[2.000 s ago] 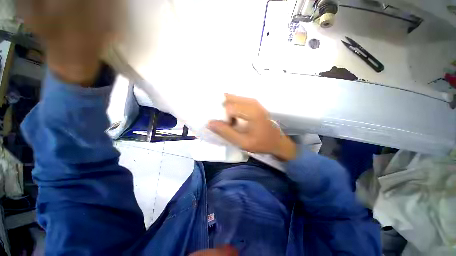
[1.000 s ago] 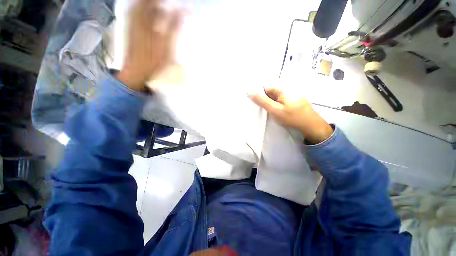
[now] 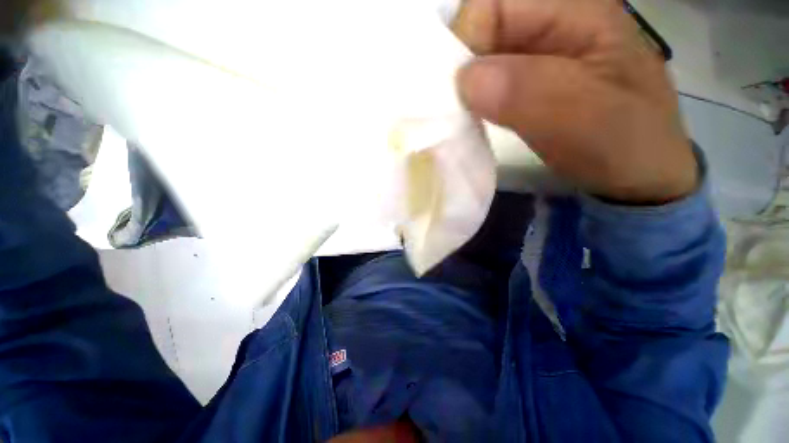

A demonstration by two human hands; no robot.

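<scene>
A white fabric panel point(image 3: 303, 130), strongly overexposed, is held up across the left and middle of the view. A loose corner of it hangs below my right hand, over my lap. My right hand point(image 3: 580, 95) is large and close at the upper right, with the fabric's edge pinched between thumb and fingers. My left hand point(image 3: 30, 12) is only a dark blur cut off at the top left corner; its fingers and grip cannot be made out. The sewing machine's needle area is not visible.
Black thread snips point(image 3: 649, 31) lie partly hidden behind my right hand. The white table's rounded front edge point(image 3: 731, 151) is at the right, with crumpled cream cloth point(image 3: 754, 290) below it. Blue-grey patterned cloth point(image 3: 59, 143) is at the left. Red-handled item point(image 3: 774, 85) at far right.
My right hand has risen and come closer to the camera with the fabric's edge. My left hand has moved to the top left corner. The fabric is lifted and now blocks the machine area.
</scene>
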